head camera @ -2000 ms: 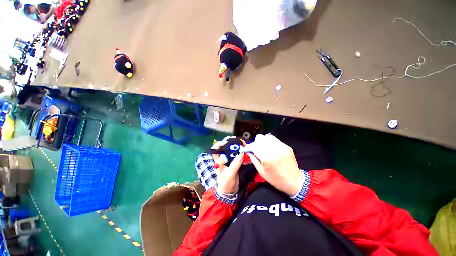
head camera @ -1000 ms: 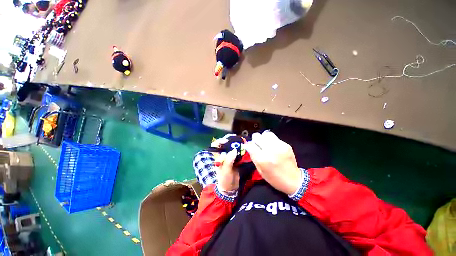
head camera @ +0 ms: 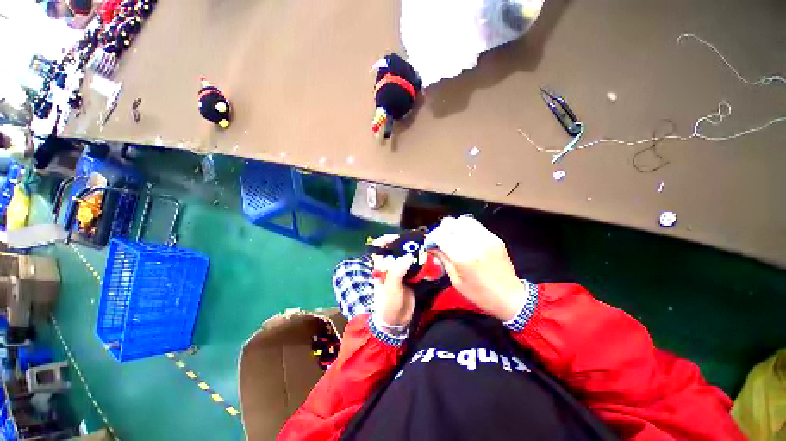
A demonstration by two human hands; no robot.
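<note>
A black plush toy [head camera: 412, 247] with a white round eye and a red part is held over my lap, below the table edge. My left hand [head camera: 394, 288] grips it from the left side, fingers around its body. My right hand [head camera: 474, 261] is at its right side with thumb and fingers pinched close together at the toy's red part. A needle or thread between the fingers is too small to see. Part of the toy is hidden by both hands.
The brown table [head camera: 284, 77] holds two plush birds [head camera: 396, 93] [head camera: 214, 104], a white plastic bag [head camera: 457, 34], black snips [head camera: 562, 113], thread and scraps. An open carton [head camera: 280, 370], blue basket [head camera: 151, 297] and blue stool [head camera: 284, 198] stand below on the green floor.
The toy has turned slightly, with more of its red part showing. My right hand has shifted slightly up and right, its fingers bent differently. My left hand still holds the toy.
</note>
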